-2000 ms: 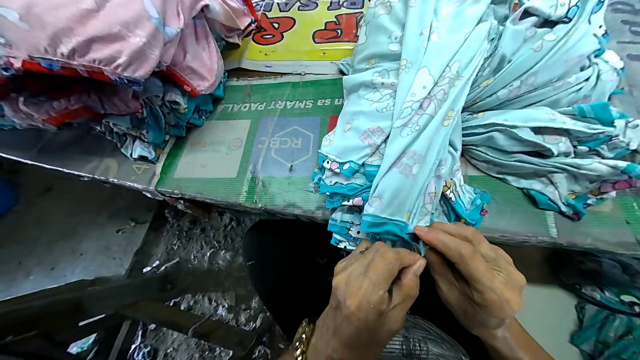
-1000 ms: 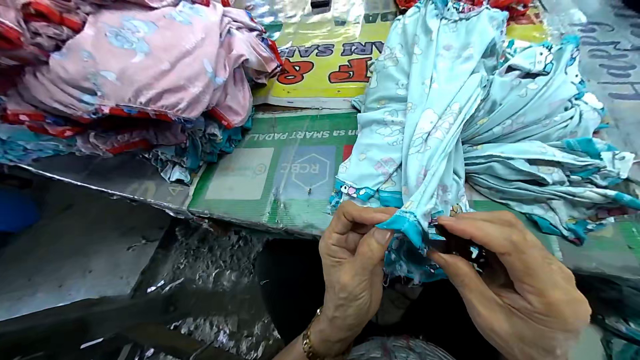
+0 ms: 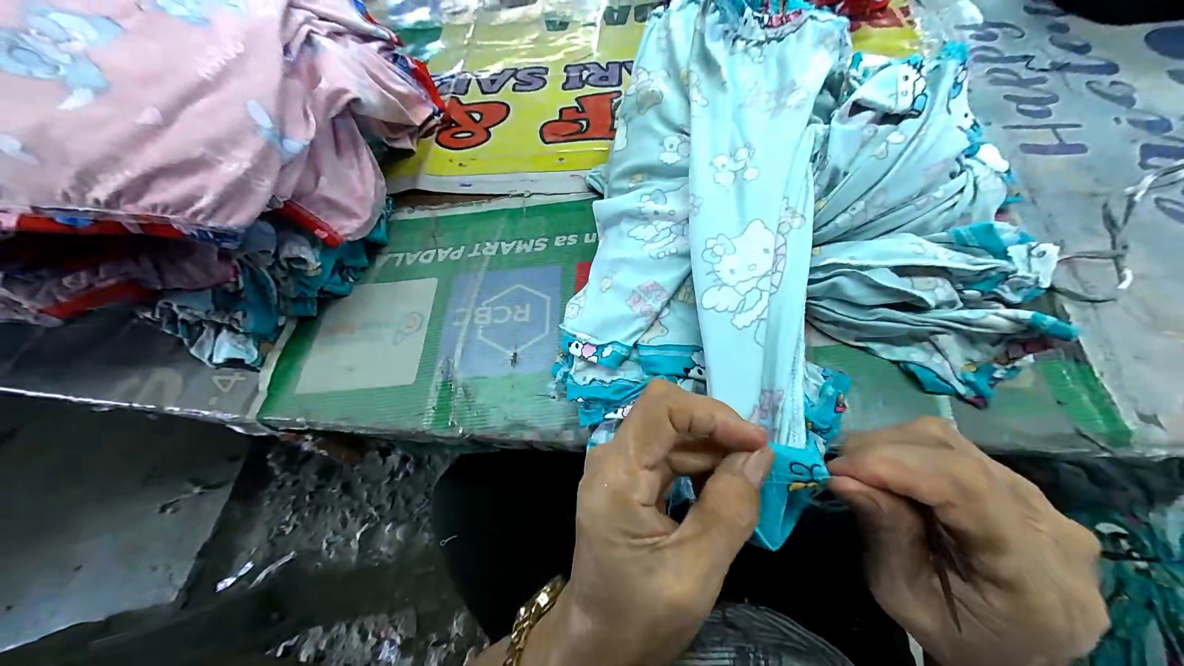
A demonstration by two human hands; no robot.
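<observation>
Light-blue printed cloth pants (image 3: 740, 231) lie on a stack of similar garments, one leg hanging toward me over the table's edge. At the end of that leg is a bright teal cuff (image 3: 786, 490). My left hand (image 3: 671, 518) pinches the cuff's left side between thumb and fingertips. Opposite it, my right hand (image 3: 962, 536) pinches the right side of the same cuff. A dark, thin object, partly hidden, shows against the right palm; I cannot tell what it is. Teal-trimmed cuffs (image 3: 638, 370) of the stack show just behind my left hand.
Pink printed garments (image 3: 185, 120) are piled at the left, over teal ones. More light-blue garments (image 3: 925, 250) lie bunched at the right. Printed sheets (image 3: 518, 388) cover the table up to its near edge. Teal cloth (image 3: 1147, 583) hangs low at the right; scraps litter the floor.
The cuff has been turned and spread between my fingers, and its end now hangs below them. Both hands have stayed at the pants' near end. The view has shifted slightly.
</observation>
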